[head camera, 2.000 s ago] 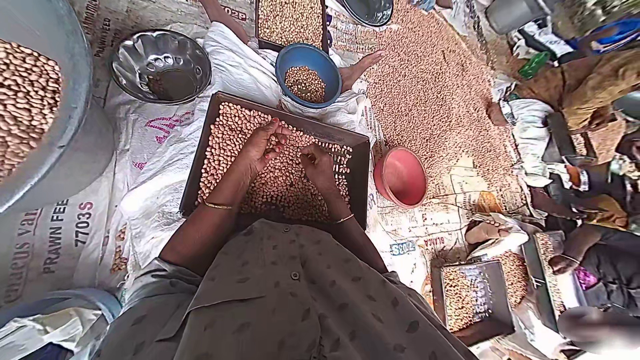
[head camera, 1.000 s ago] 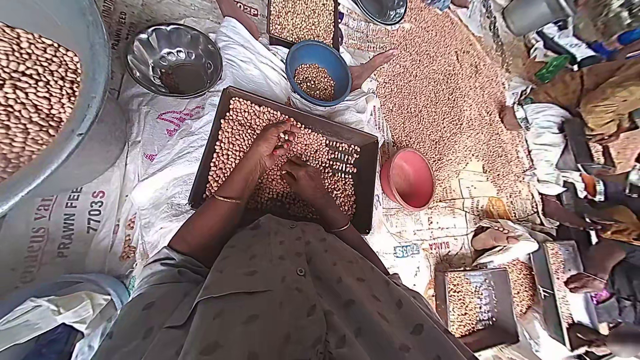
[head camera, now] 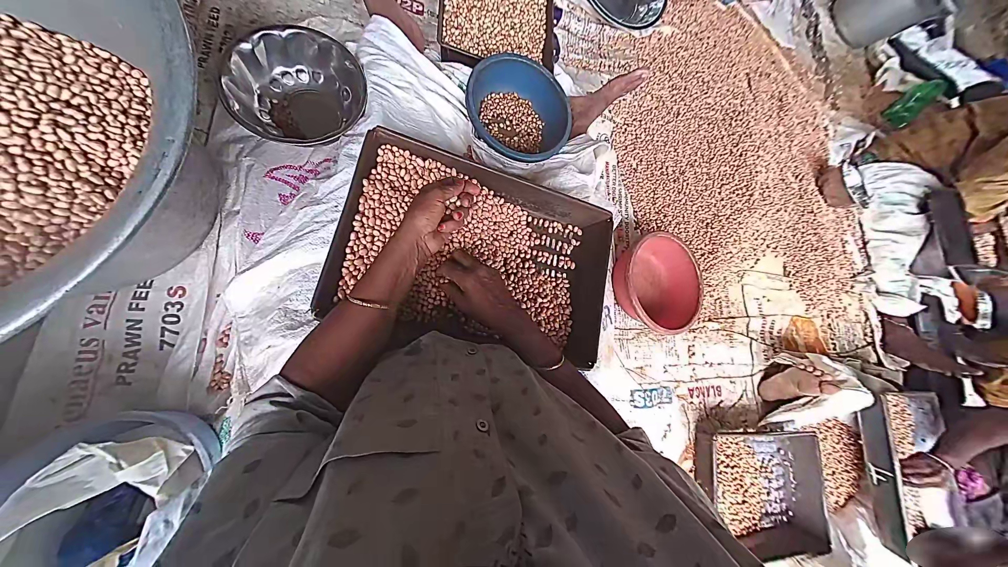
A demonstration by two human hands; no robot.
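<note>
A dark rectangular tray [head camera: 594,260] lies in front of me, with shelled peanuts [head camera: 394,177] spread over much of it. Above its left half is my left hand [head camera: 441,213], palm turned up, fingers curled and partly closed; whether nuts are inside is unclear. My right hand [head camera: 476,287] is lower and just to the right, its fingertips down among the nuts. What those fingers grip is hidden. Short rows of nuts stand apart at the tray's right side. Beyond the far edge sits a blue bowl [head camera: 557,118] with some nuts in it.
A large metal tub [head camera: 177,157] of nuts stands at left, a fluted metal bowl [head camera: 295,79] behind it. A red plastic bowl [head camera: 665,279] is right of the tray. Nuts cover the ground [head camera: 724,134] beyond. Other people's hands and trays [head camera: 811,488] are at right.
My right hand has shifted down and left over the nuts since the oldest frame. My left hand stays above the tray's left half.
</note>
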